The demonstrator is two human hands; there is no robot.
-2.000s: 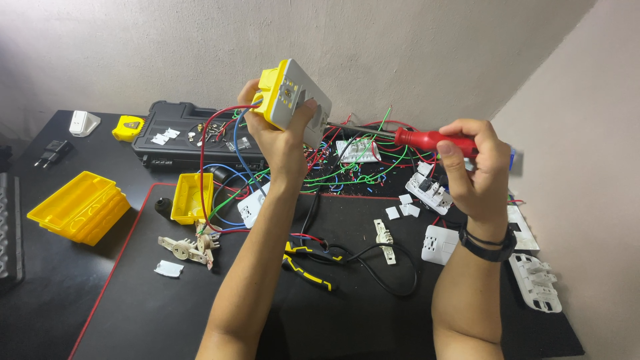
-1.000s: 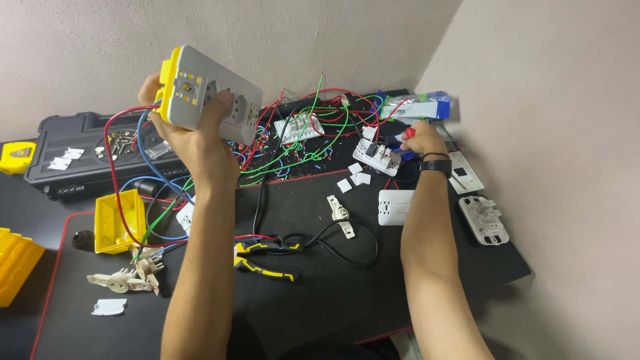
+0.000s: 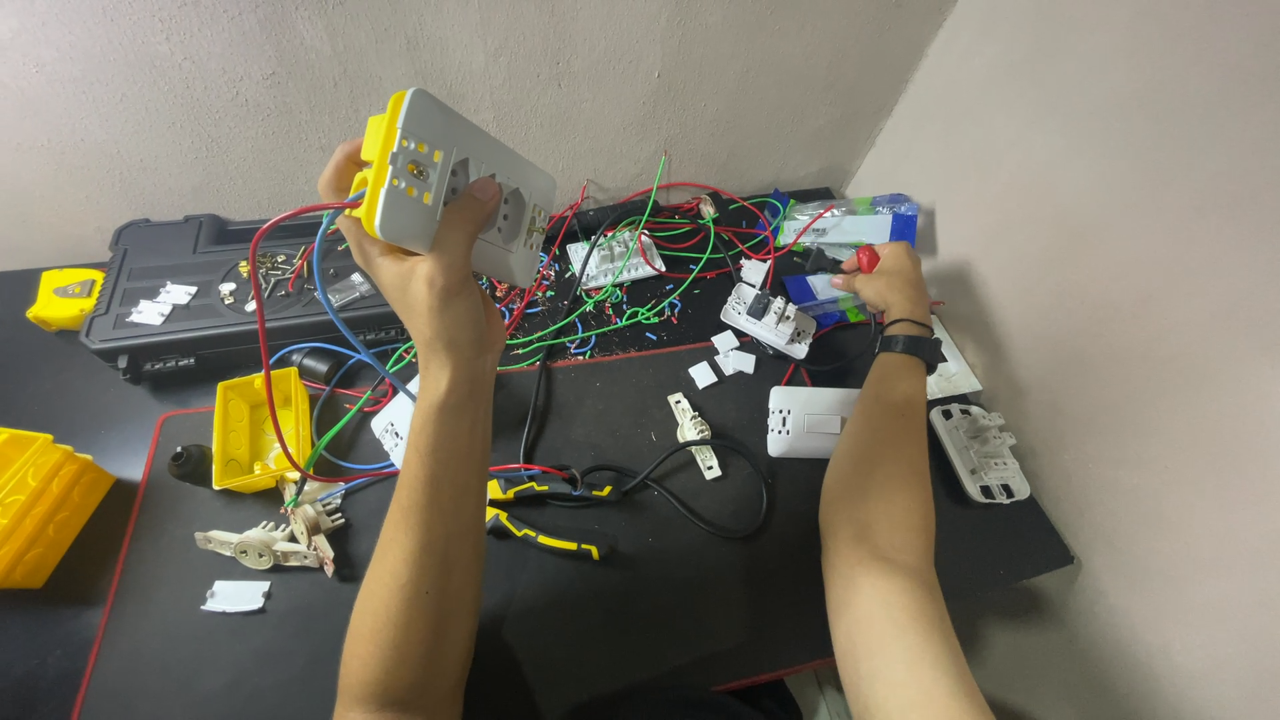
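Note:
My left hand (image 3: 440, 250) holds up a yellow electrical box (image 3: 385, 170) fitted with a white socket faceplate (image 3: 520, 185), thumb on its front. Red and blue wires run out of the box. At the back right, the fingers of my right hand (image 3: 890, 280) close on a red item (image 3: 868, 259), mostly hidden; a black plug-like piece (image 3: 825, 262) is beside it, and whether they are joined cannot be told. Just left of this hand lies a white socket strip (image 3: 768, 320) with something black plugged in. Below, a white switch-and-socket plate (image 3: 812, 422) is partly behind my forearm.
Yellow-and-black pliers (image 3: 545, 535) and a black cable (image 3: 765, 500) lie mid-mat. Yellow boxes (image 3: 262, 430) and socket modules (image 3: 255, 547) are left. Behind are a black case (image 3: 240, 330), loose wires (image 3: 640, 310) and plastic packets (image 3: 850, 222). A white module frame (image 3: 980, 455) sits right.
My right hand has moved from the raised faceplate to the table's back right. The long red screwdriver it held two seconds ago is no longer plainly visible. My left hand still holds the box.

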